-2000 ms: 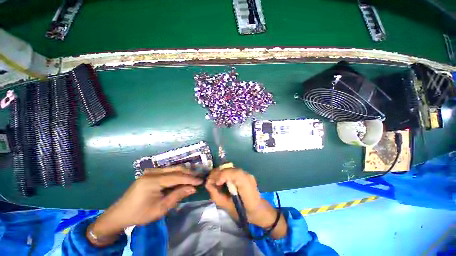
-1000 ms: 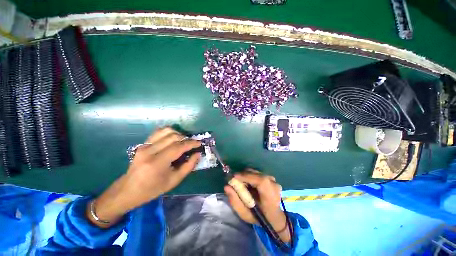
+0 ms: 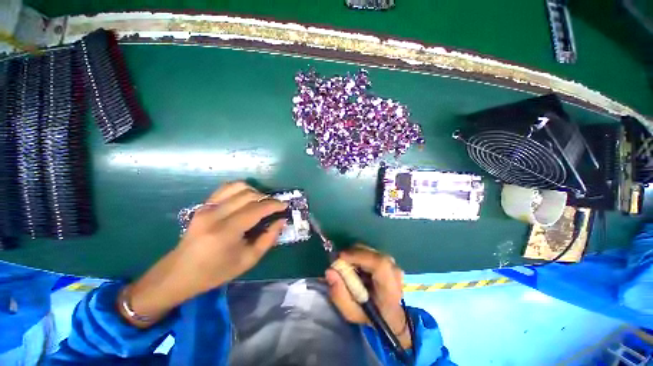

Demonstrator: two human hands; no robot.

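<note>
A phone frame assembly (image 3: 297,227) lies on the green bench mat in front of me, mostly covered by my left hand. My left hand (image 3: 233,225) is over it, with a small black part (image 3: 263,227) between thumb and fingers. My right hand (image 3: 369,286) holds a soldering iron (image 3: 351,280) by its pale tan grip. The iron's metal tip points up and left to the right end of the assembly; whether it touches is too small to tell. Solder wire cannot be made out.
A second phone assembly (image 3: 432,194) lies to the right. A heap of tiny purple-pink parts (image 3: 354,120) is mid-bench. Stacked black rows (image 3: 46,143) stand left. A fan (image 3: 517,159), whitish cup (image 3: 533,204) and tan pad (image 3: 555,236) are right. A worn rail (image 3: 286,37) borders the conveyor.
Since two seconds ago, my right hand has moved right and lower, with the iron tip now at the assembly. My left hand has moved slightly up. The conveyor phones have shifted.
</note>
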